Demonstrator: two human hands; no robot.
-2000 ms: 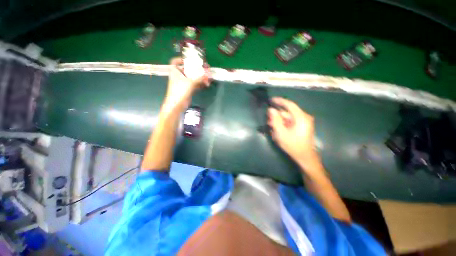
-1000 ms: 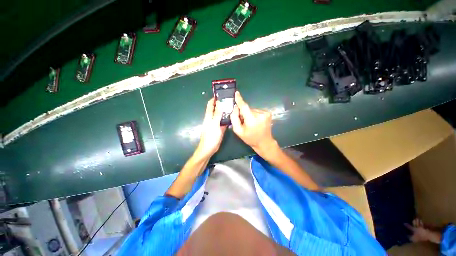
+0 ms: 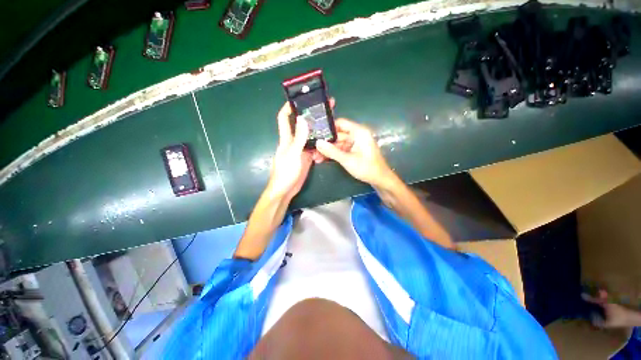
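Observation:
A dark phone unit (image 3: 310,105) with a red edge is held above the bench in both hands, its red end pointing away from me. My left hand (image 3: 289,151) grips its left side and lower end. My right hand (image 3: 357,150) grips its lower right, with the thumb at the near end. A closed unit (image 3: 181,169) with a pale central area lies on the bench, left of the seam.
Open green-and-red units (image 3: 159,35) stand in a row on the green belt beyond the whitish strip (image 3: 253,57). Black housings (image 3: 500,77) are piled at the right. A cardboard box (image 3: 562,184) is at the lower right, with another person's hand (image 3: 618,314) holding a dark item there.
Two seconds ago my hands were apart; now both hold one unit. Since one second ago the unit has tilted and more of its face shows. The other person's hand now holds a dark item.

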